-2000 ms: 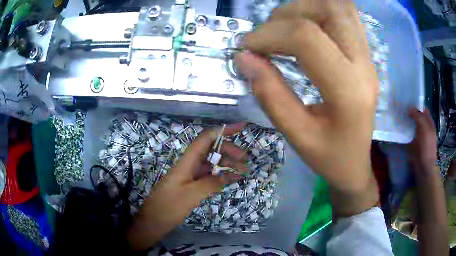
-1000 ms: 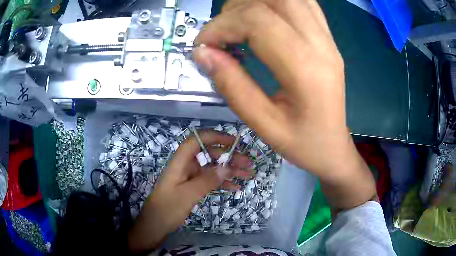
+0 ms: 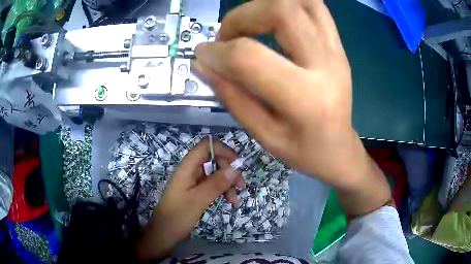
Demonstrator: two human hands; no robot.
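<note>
My left hand [image 3: 193, 191] is bare and holds two pin parts over the work bin [image 3: 310, 206]. One pin part [image 3: 208, 167] stands with its legs up; the other [image 3: 237, 163] is tilted to the right by my thumb. Many more pin parts lie heaped in the bin. My right hand [image 3: 289, 98] is at the right side of the fixture [image 3: 151, 59], thumb and fingertips pinched together at its middle. Whether a part is between them is hidden. A thin green strip [image 3: 174, 31] enters the fixture from above. A push rod [image 3: 103, 54] runs to its left.
The slide base plate [image 3: 116, 95] lies under the fixture. The dark green bench top [image 3: 392, 93] extends right. Small loose parts [image 3: 77, 170] are heaped left of the bin. A red stool [image 3: 26, 180] is at the left, a green crate [image 3: 330, 227] below right, a dark cable by the bin.
Since two seconds ago, the translucent tray and another person's hand have left the right side. My right hand has shifted left along the fixture. My left fingers have re-angled the two pin parts.
</note>
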